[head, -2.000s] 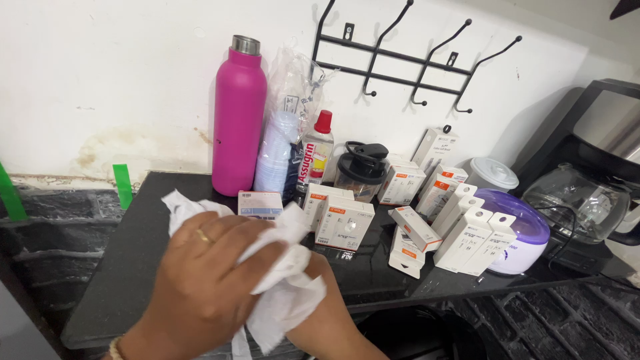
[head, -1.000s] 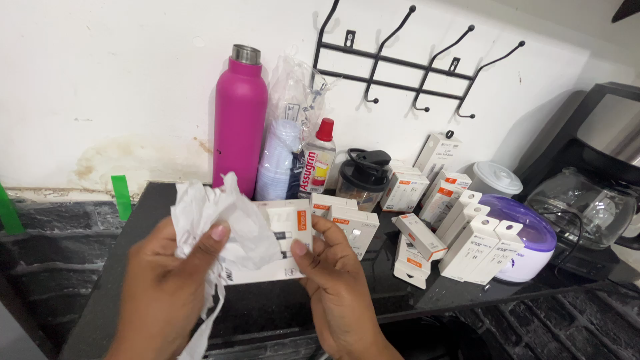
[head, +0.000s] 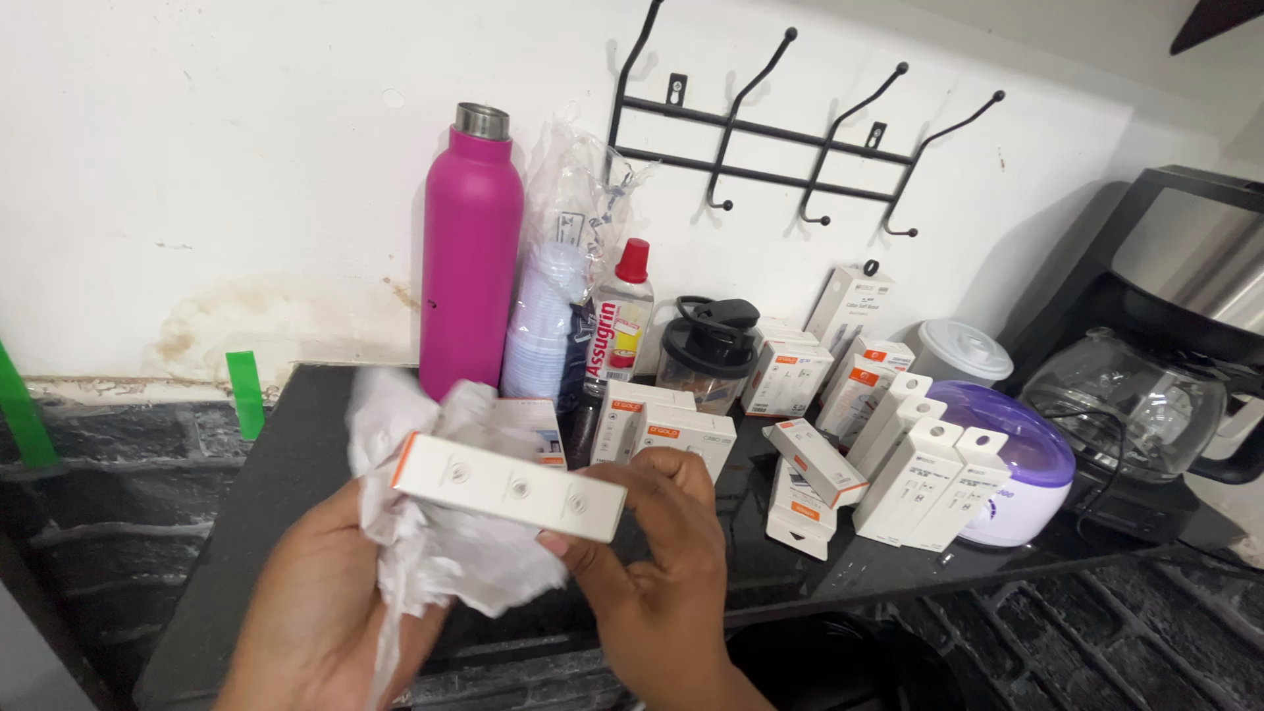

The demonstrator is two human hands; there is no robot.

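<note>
My left hand (head: 316, 592) holds a crumpled white paper tissue (head: 464, 553), blurred by motion. My right hand (head: 657, 568) grips one end of a small white and orange cardboard box (head: 513, 489) between thumb and fingers. The box shows a narrow side with round marks, and its other end rests against the tissue over my left palm. Behind my hands, more white and orange boxes (head: 686, 434) stand on the black countertop (head: 306, 444), and a flat box (head: 533, 430) is partly hidden by the tissue.
At the wall stand a magenta metal bottle (head: 472, 267), bagged plastic cups (head: 543, 326), an Assugrin sweetener bottle (head: 620, 321) and a black-lidded shaker (head: 706, 351). To the right are several boxes (head: 913, 479), a purple-and-white appliance (head: 1027, 474) and a coffee maker (head: 1126, 395). A black hook rack (head: 770, 128) hangs above.
Two seconds ago my hands were together around the tissue. One second ago the box showed its broad face between my hands; now it is turned so a narrow side faces up.
</note>
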